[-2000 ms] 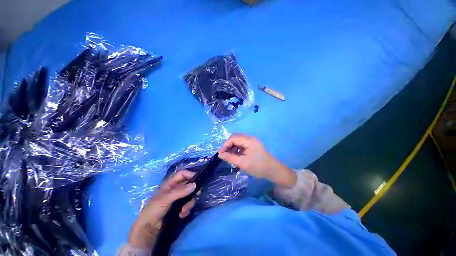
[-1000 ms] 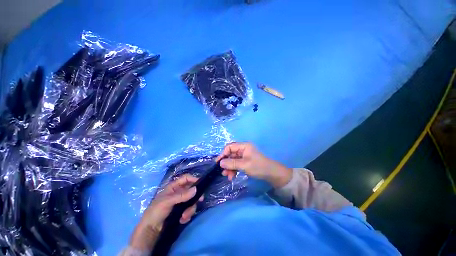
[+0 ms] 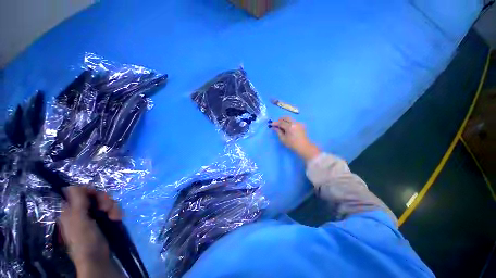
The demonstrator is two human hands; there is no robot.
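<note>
My left hand (image 3: 87, 231) is over the large pile of bagged parts (image 3: 100, 111) at the left, its fingers around a long black moulded part (image 3: 121, 239). The hand is somewhat blurred. My right hand (image 3: 291, 136) reaches out to the right of the bag of plugs (image 3: 231, 103). Its fingertips are at a small black plug (image 3: 270, 124) on the blue sheeting, and I cannot tell whether they grip it firmly. The plug bag lies with dark contents showing at its mouth. A small stack of bagged parts (image 3: 212, 212) lies against my front.
A short tan marker or small knife (image 3: 286, 106) lies beyond my right hand. A brown cardboard box (image 3: 254, 6) shows at the far table edge. The table edge curves down at the right, above a dark green floor (image 3: 413, 163) with a yellow line (image 3: 435, 169).
My left hand has moved left with the black part, away from the small stack to the large pile. My right hand has left the part and moved up to the loose plugs. The view has shifted slightly.
</note>
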